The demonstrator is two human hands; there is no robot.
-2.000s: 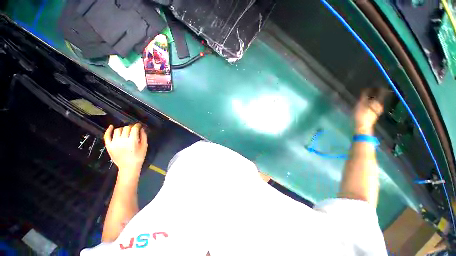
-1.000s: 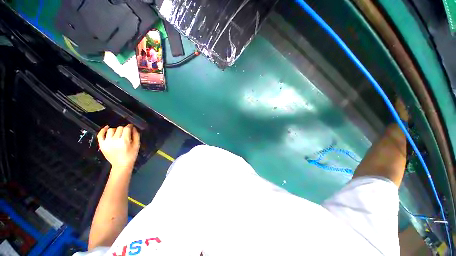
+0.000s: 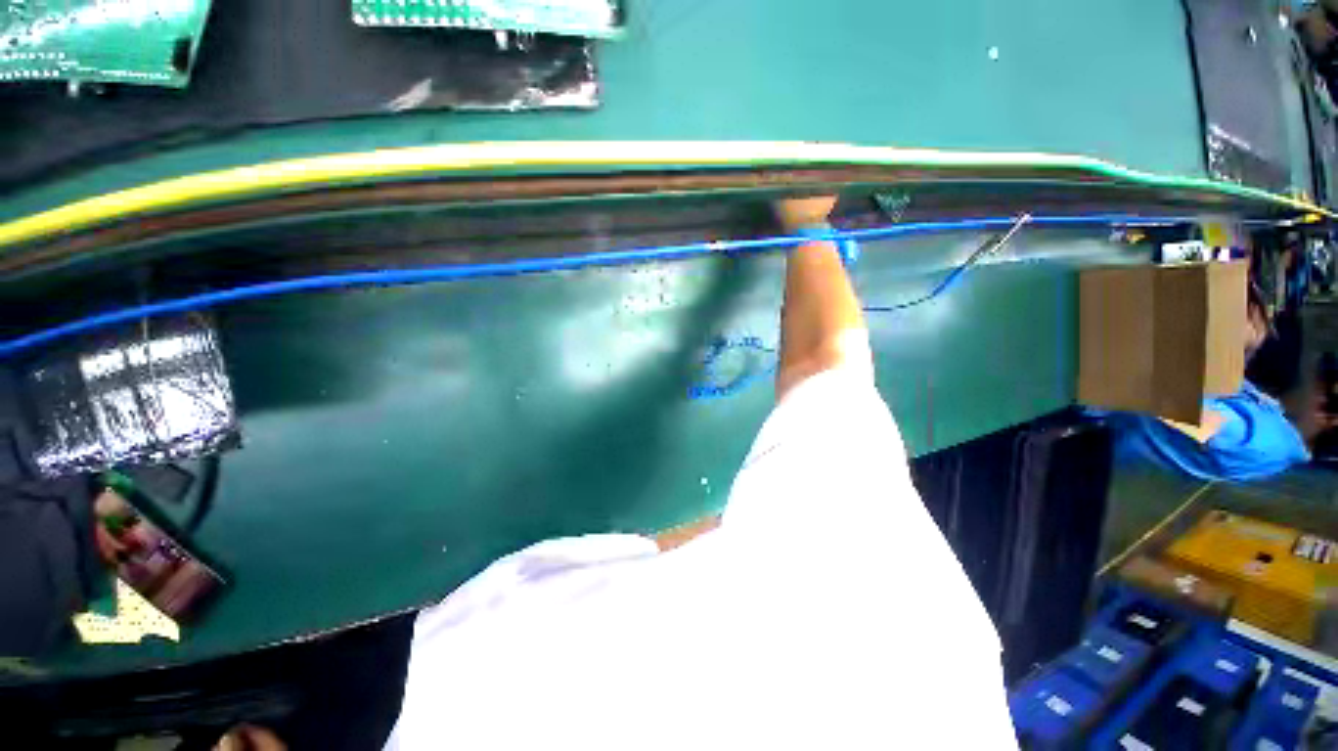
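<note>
My right hand (image 3: pixel 806 213) reaches into the long dark line channel (image 3: pixel 587 228) beyond the bench. Its fingers are hidden at the channel's far edge, so I cannot see what it holds. A light-blue wrist strap (image 3: pixel 825 235) is on that wrist. A coiled blue cord (image 3: pixel 728 367) lies on the green bench left of my forearm. My left hand (image 3: pixel 253 738) shows only as a small dark part at the bottom edge, by the black trays (image 3: pixel 338 675). A small green piece (image 3: pixel 892 203) lies in the channel right of my right hand.
A blue cable (image 3: pixel 440 275) and yellow tube (image 3: pixel 587 156) run along the channel. Green circuit boards (image 3: pixel 492 12) lie beyond on black sheets. At left are a shiny black bundle (image 3: pixel 140 393), a phone (image 3: pixel 159 562) and paper (image 3: pixel 129 616). A cardboard box (image 3: pixel 1159 338) and a person's blue sleeve (image 3: pixel 1247 434) are at right.
The view has swung right, bringing in the box, blue bins and a person. My right hand stays in the channel. My left hand now shows only at the bottom edge.
</note>
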